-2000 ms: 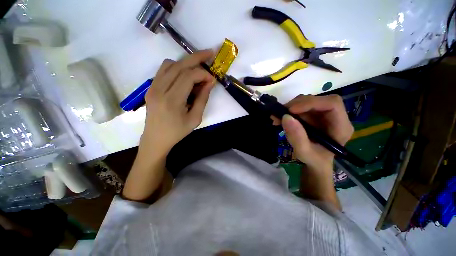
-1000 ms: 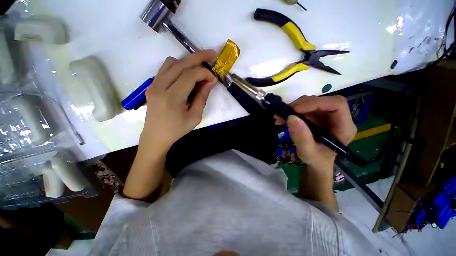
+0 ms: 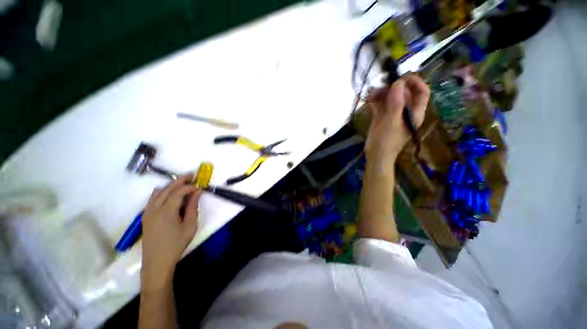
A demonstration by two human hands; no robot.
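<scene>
My left hand (image 3: 168, 222) is at the bench's front edge, its fingertips on the lower end of a yellow-taped cell (image 3: 204, 175). The cell stands up by the black handle of a hammer (image 3: 143, 159). A blue battery (image 3: 130, 232) sticks out left of my left hand. My right hand (image 3: 396, 115) is raised at the upper right and holds a black soldering iron (image 3: 410, 122), its front end near a yellow soldering station (image 3: 391, 40). The iron's tip is too blurred to make out.
Yellow-and-black pliers (image 3: 256, 157) and a slim tool (image 3: 207, 120) lie beyond the cell. Blurred off-white housings (image 3: 87, 241) are at left. A cardboard bin (image 3: 437, 234) with blue batteries (image 3: 468, 183) and green boards (image 3: 448, 101) is at right. Black cables hang by the station.
The view has swung to the right. My right hand has carried the soldering iron away from the yellow cell to the station. My left hand still has its fingers on the cell.
</scene>
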